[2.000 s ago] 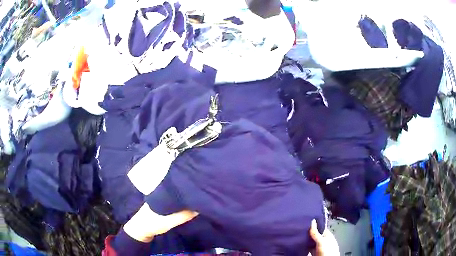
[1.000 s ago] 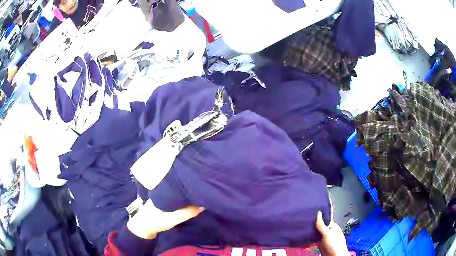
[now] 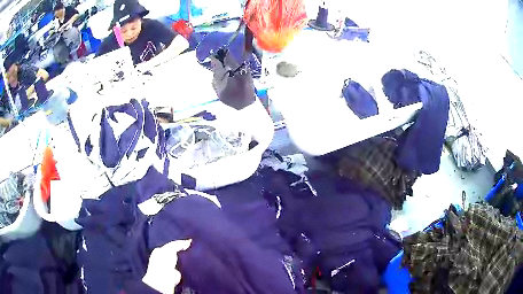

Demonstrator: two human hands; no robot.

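Note:
My left hand [image 3: 165, 267], bright and overexposed, is at the lower left against a navy bundle [image 3: 221, 244], thumb and fingers on its near left side. The bundle lies low among other navy cloth, and its lower part is cut off by the frame edge. A white patch with a pale tie strip [image 3: 163, 200] shows at its upper left. My right hand is not in view. More navy garment pieces [image 3: 338, 221] are heaped to the right.
White trough-like bins [image 3: 221, 175] stand behind the heap. A white table [image 3: 321, 135] has navy cloth over its corner. Plaid garments [image 3: 464, 247] lie on a blue crate [image 3: 397, 275] at right. A red plastic bag [image 3: 275, 23] hangs above. A person in a dark hat [image 3: 140, 34] sits at back left.
The view has tilted up, bringing in the table, red bag and seated person. The bundle now sits lower and farther left against the heap, its patch partly covered. My right hand has left the picture.

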